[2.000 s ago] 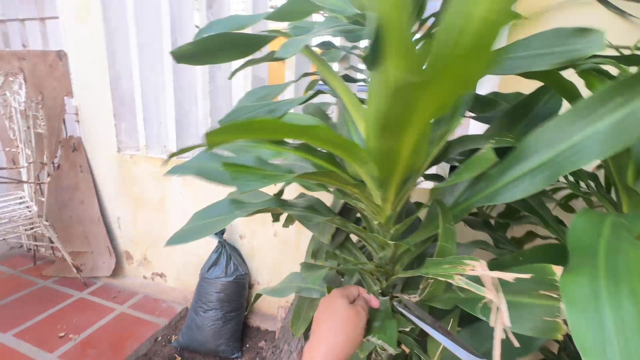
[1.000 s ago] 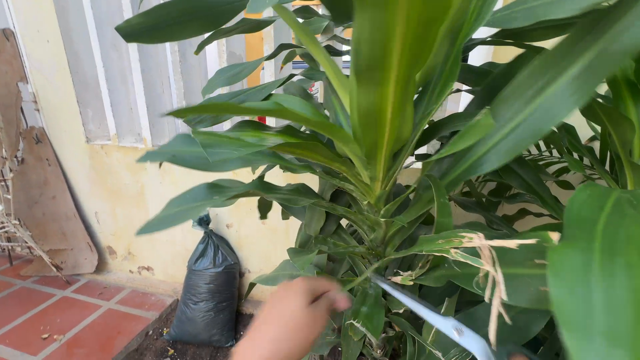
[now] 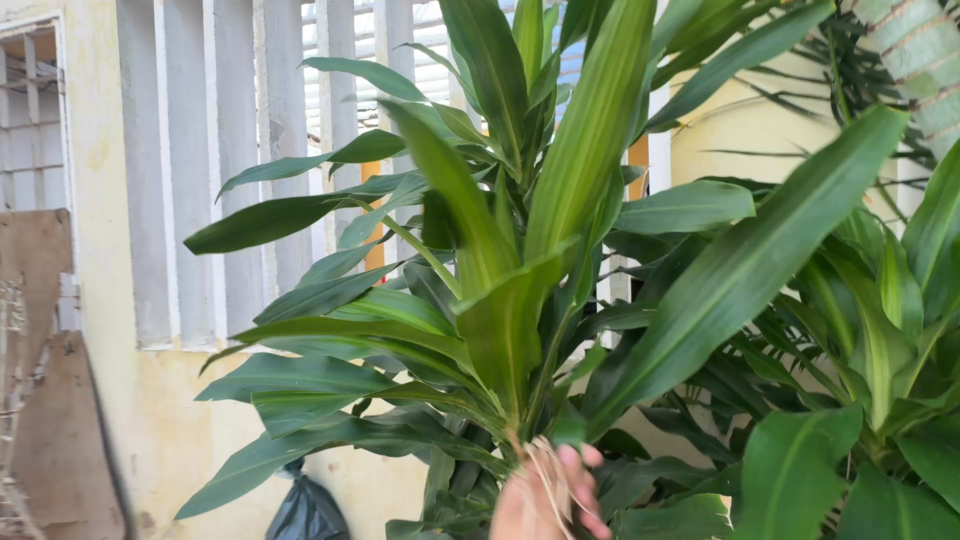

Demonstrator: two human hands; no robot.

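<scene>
At the bottom middle of the head view my left hand (image 3: pixel 525 502) is closed around a bunch of dry, tan leaf strips (image 3: pixel 555 480), low at the base of a leafy crown. The hand is slightly blurred, and the view's lower edge cuts it off. Long green leaves with paler midribs, of a tall dracaena-like plant (image 3: pixel 499 330), rise and spread above it. One upright leaf (image 3: pixel 581 150) stands over the hand. My right hand and the bladed cutting tool are out of view.
A dark tied plastic bag (image 3: pixel 307 510) stands by the yellow wall (image 3: pixel 172 435), left of the plant. Brown boards (image 3: pixel 67 442) lean at the far left. White vertical slats (image 3: pixel 232 172) fill the wall opening behind. More broad leaves (image 3: pixel 802 465) crowd the right side.
My left hand has moved right to the dry strips, which hung loose before. The cutting tool's blade, seen right of the hand earlier, has left the view. The view has tilted up.
</scene>
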